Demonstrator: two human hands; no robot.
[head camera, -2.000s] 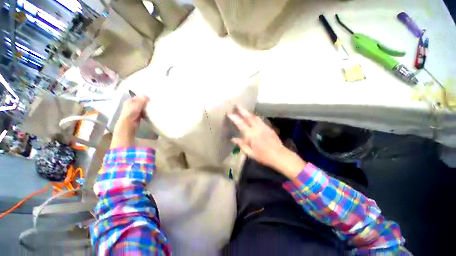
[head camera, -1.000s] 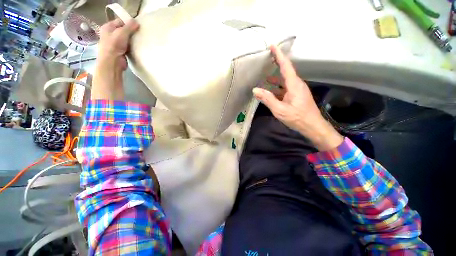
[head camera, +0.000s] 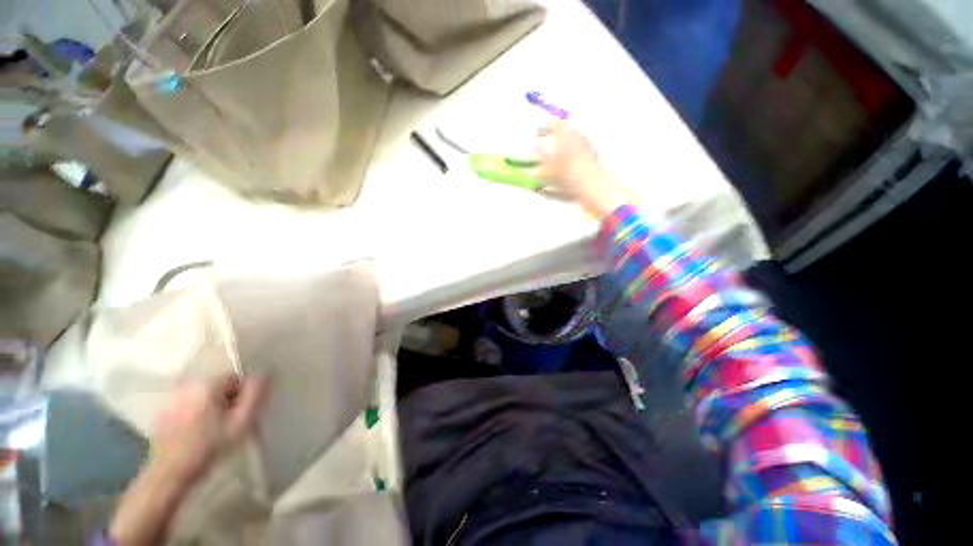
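The beige tote bag (head camera: 304, 352) lies over the table edge and lap on the left. My left hand (head camera: 208, 421) is blurred and lies on the bag, its fingers bent at a seam or edge; whether it pinches the bag is unclear. My right hand (head camera: 571, 165) is stretched out over the table at the silver end of the bright green tool (head camera: 504, 171). Its fingers are blurred, so a grip cannot be made out. A slim black-handled tool (head camera: 430, 151) and a small purple piece (head camera: 547, 105) lie near the green tool.
More beige bags (head camera: 277, 112) stand at the back left of the white table (head camera: 469, 245). A round container (head camera: 549, 311) is below the table edge. Dark trousers are at the bottom. A blue and brown area with a red strip (head camera: 795, 48) lies beyond the table at right.
The view has swung right. My right hand has left the bag and reached across to the green tool. My left hand has moved from the bag's far left end down onto its body.
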